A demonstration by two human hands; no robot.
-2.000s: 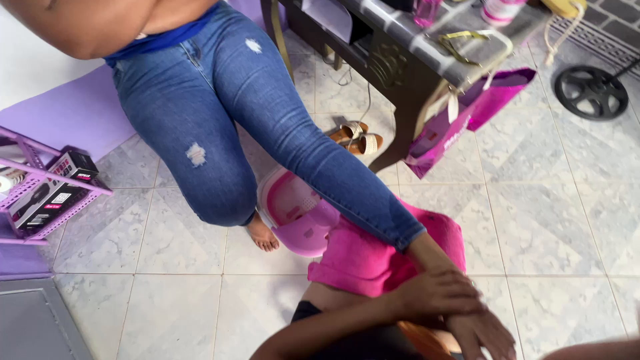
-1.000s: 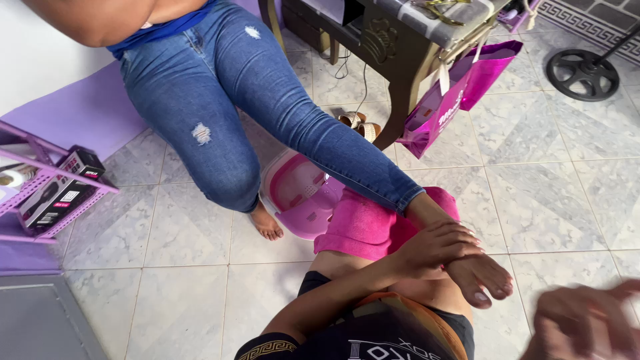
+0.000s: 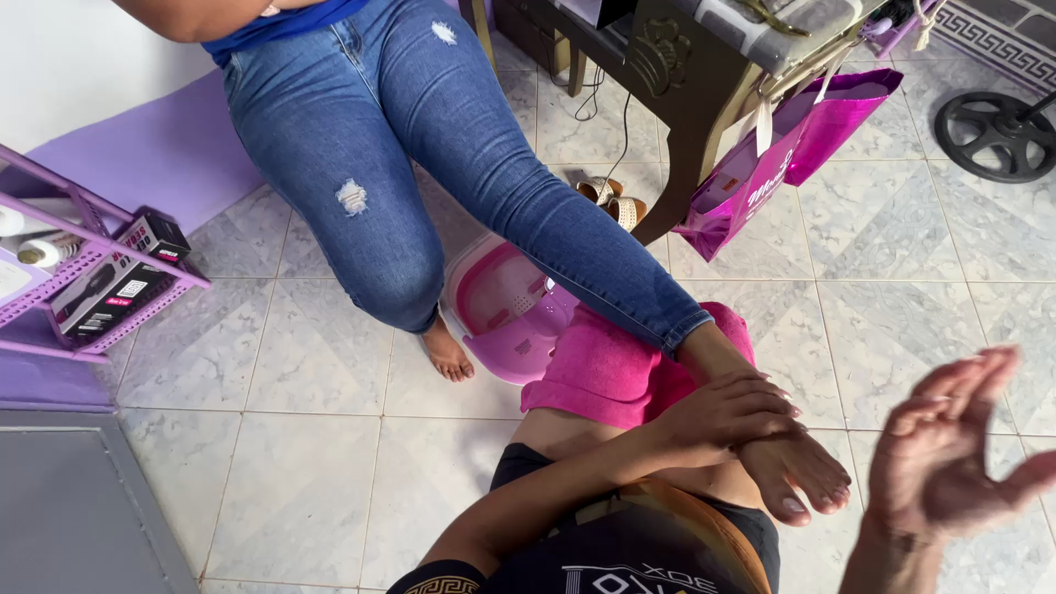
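Note:
My left hand (image 3: 730, 412) is wrapped over the ankle and instep of a seated person's bare foot (image 3: 796, 470). That person's leg, in blue jeans (image 3: 569, 214), stretches across a pink towel (image 3: 610, 371) laid over my lap. My right hand (image 3: 940, 454) is raised at the right, palm up, fingers spread from the thumb, slightly blurred and holding nothing. It is apart from the foot. Behind the towel, partly hidden by the leg, a pink and purple foot bath (image 3: 516, 346) rests on the floor. The person's other bare foot (image 3: 448, 351) is on the tiles beside it.
A dark carved table (image 3: 660, 74) stands at the top, with sandals (image 3: 615, 202) and a cable beneath. Magenta bags (image 3: 767, 165) hang at its side. A purple rack (image 3: 99, 239) holds boxes and bottles at left, above a grey panel (image 3: 66, 495). A black wheel-shaped base (image 3: 994, 136) is upper right.
My right hand has come further into view and now shows raised with its palm up. My left hand stays on the foot.

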